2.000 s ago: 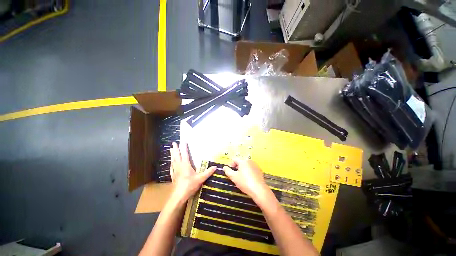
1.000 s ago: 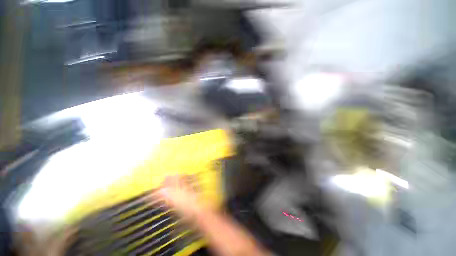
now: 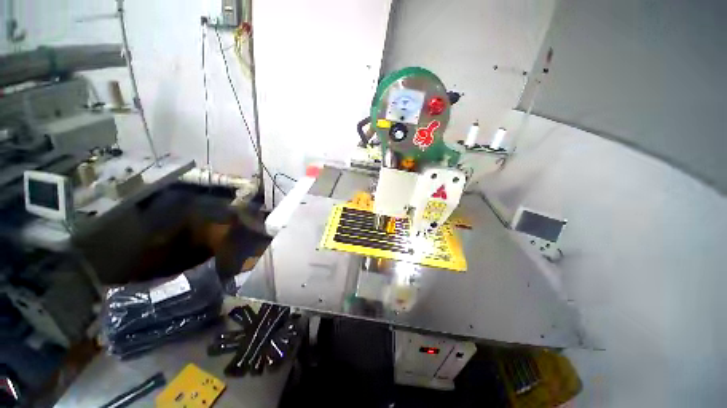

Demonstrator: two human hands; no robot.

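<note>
The pattern sewing machine [image 3: 422,191] stands ahead, with a white head and a green round housing. A yellow template [image 3: 446,256] with rows of black strips lies flat under its head on the machine table [image 3: 494,299]. The tab of another yellow template [image 3: 191,388] shows at the bottom left, cut off by the frame edge. A black strip [image 3: 135,392] lies beside it. A fanned bundle of black strips [image 3: 259,339] lies on the small table's right part. Neither of my hands is in the picture.
A clear plastic bag of black strips [image 3: 163,311] lies at the left. A control panel [image 3: 540,227] is right of the machine, and a control box [image 3: 433,360] is below. Another yellow plate [image 3: 542,378] is low at the right. Thread cones [image 3: 498,137] stand behind. Another machine's screen [image 3: 48,195] is far left.
The view has swung right and up from the small table to the sewing machine. My hands, earlier at the strips on the near yellow template, have left the picture.
</note>
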